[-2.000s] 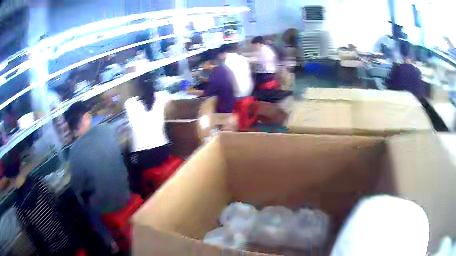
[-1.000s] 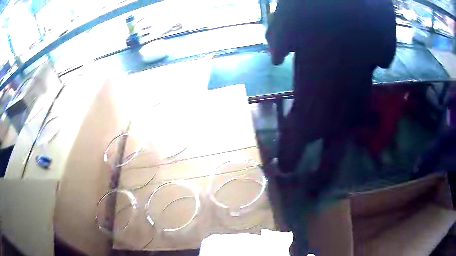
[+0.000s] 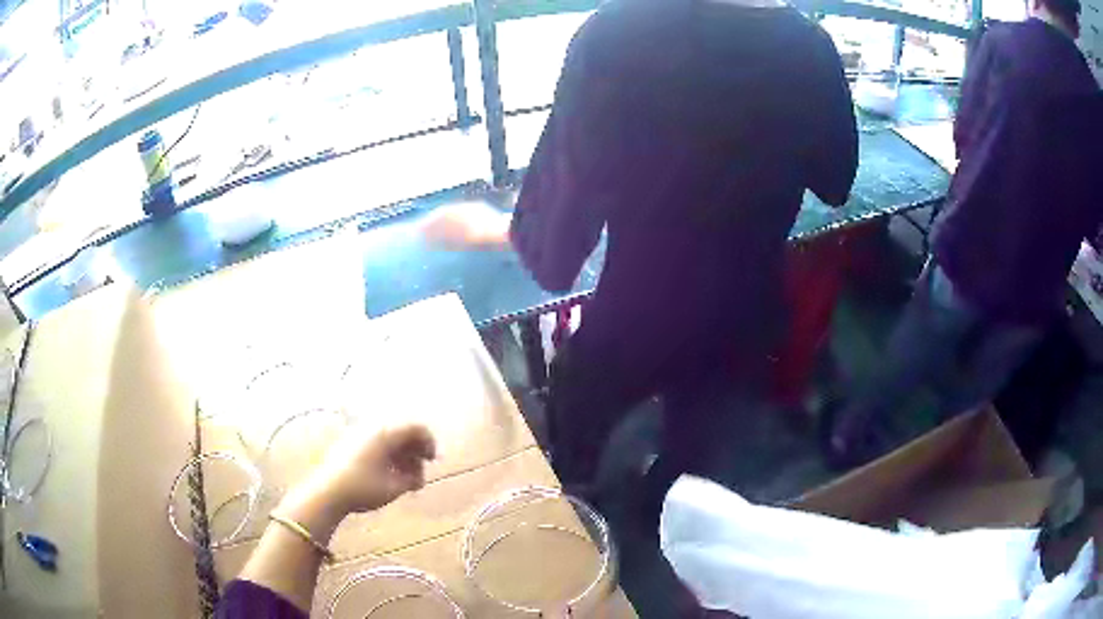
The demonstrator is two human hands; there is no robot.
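Note:
My left hand (image 3: 377, 469), with a yellowish band at the wrist and a dark sleeve, is above the tan cardboard (image 3: 417, 518). Its fingers are curled; whether they hold anything is unclear. Thin clear rings lie on the cardboard: one right of my wrist (image 3: 532, 491), one at the bottom edge (image 3: 393, 572) and one to the left (image 3: 172, 496), with fainter ones behind my hand. A crumpled white bag (image 3: 835, 568) is at the lower right, over an open brown carton (image 3: 931, 472). My right hand is not visible.
A person in dark clothes (image 3: 696, 181) stands close ahead at a green-topped bench (image 3: 472, 272). Another person (image 3: 1028, 169) is at the right. A carton (image 3: 73, 447) at the left bears a ring and a small blue tool (image 3: 38, 551). A bottle-like object (image 3: 155, 175) stands at the back.
The view has swung from the large carton to the rings. My left hand has come in over the cardboard. The white bag shows larger and farther right; a second person now shows.

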